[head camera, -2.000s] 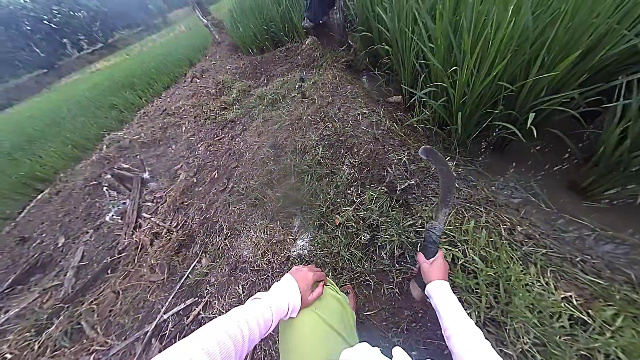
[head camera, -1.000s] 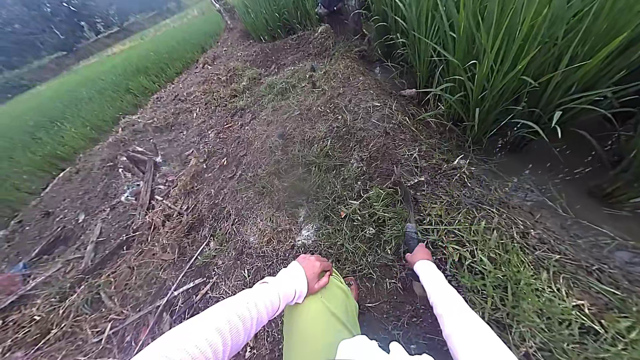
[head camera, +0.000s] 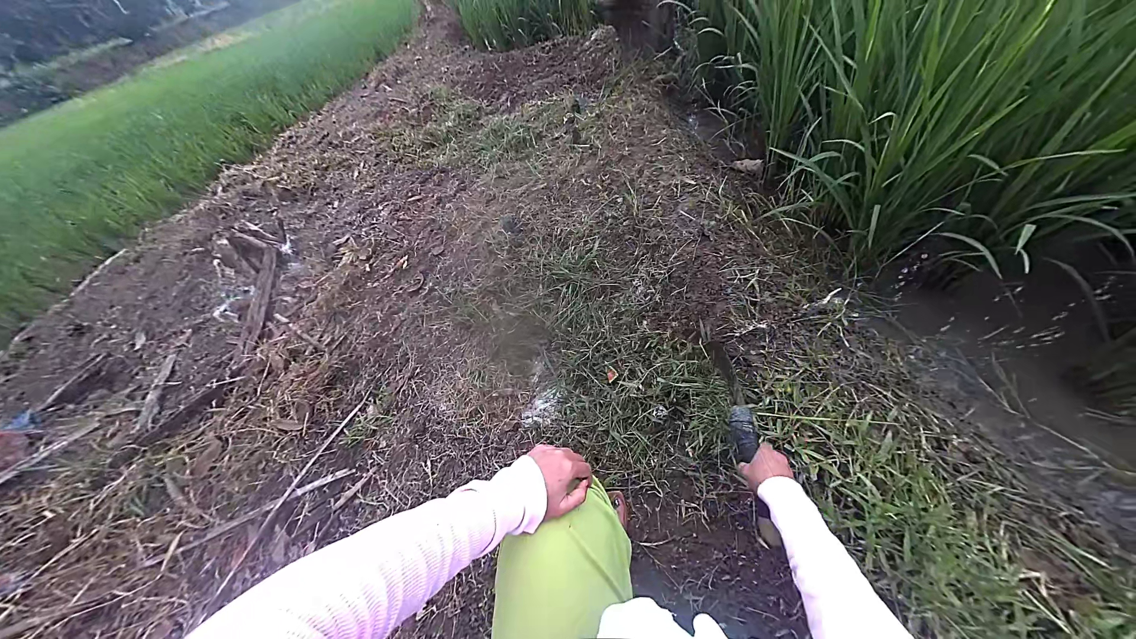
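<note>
My right hand (head camera: 765, 468) is closed around the dark wrapped handle of a sickle-like curved blade tool (head camera: 744, 433), at the lower right of centre. The blade runs up and slightly left, low over the cut grass (head camera: 648, 390), and its far end meets the soil and stubble, where the tip is hard to make out. On my bent knee, in yellow-green trousers (head camera: 568, 577), rests my left hand (head camera: 561, 481), fingers loosely curled and holding nothing. Both arms wear pale ribbed sleeves.
Tall green rice-like plants (head camera: 870, 115) stand at the right beside muddy water (head camera: 1003, 337). Dry sticks (head camera: 260, 297) and straw litter the bank at left, with a low green field (head camera: 177, 133) beyond. A dark post-like shape (head camera: 641, 22) is at the top.
Two seconds ago the curved blade was raised above the grass at the right; it came down to the ground and stays low. My left hand has stayed on the knee.
</note>
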